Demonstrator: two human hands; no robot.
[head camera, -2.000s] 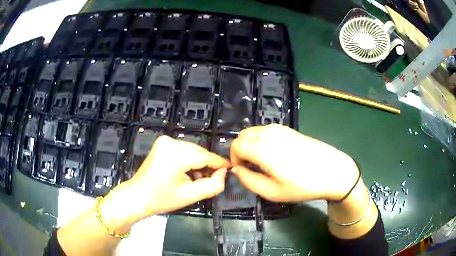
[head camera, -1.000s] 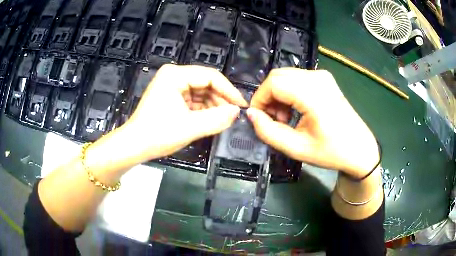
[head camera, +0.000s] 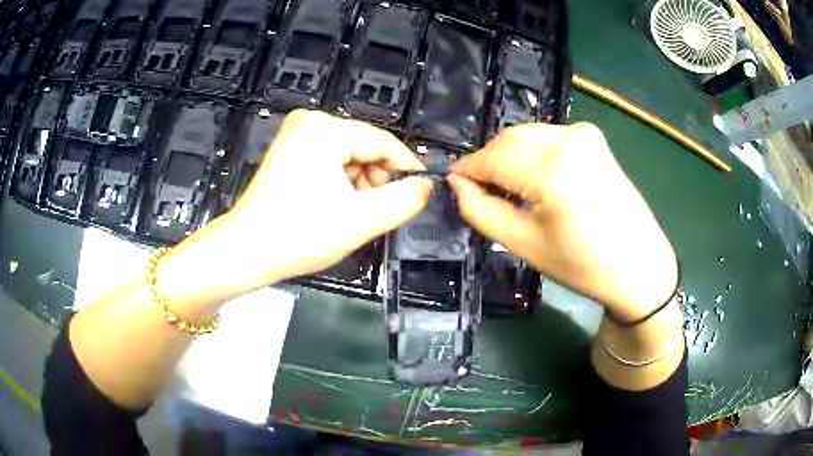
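Note:
A black plastic housing (head camera: 434, 240) hangs below my fingertips, its slotted area near the top and its window opening below, with its far end over the green surface. My left hand (head camera: 334, 191) and my right hand (head camera: 553, 200) meet at the housing's top end, thumb and forefinger of each closed on it. A thin dark strip or edge shows between the fingertips; whether it is a separate small fitting cannot be told. The black blister tray (head camera: 453, 80) lies beneath and behind, with housings in its pockets and one smooth, shiny pocket above my hands.
A yellow rod (head camera: 651, 122) lies right of the tray. A white fan (head camera: 693, 36) stands at upper right, by a pale metal upright (head camera: 771, 111). Small loose parts (head camera: 704, 321) lie beyond my right wrist. White paper (head camera: 234, 356) lies under my left forearm. A clear film is at far right.
The view has tipped down since the first frame, so the tray sits higher. The housing's lower end has moved up from a second ago. Both hands remain pinched together at its top end.

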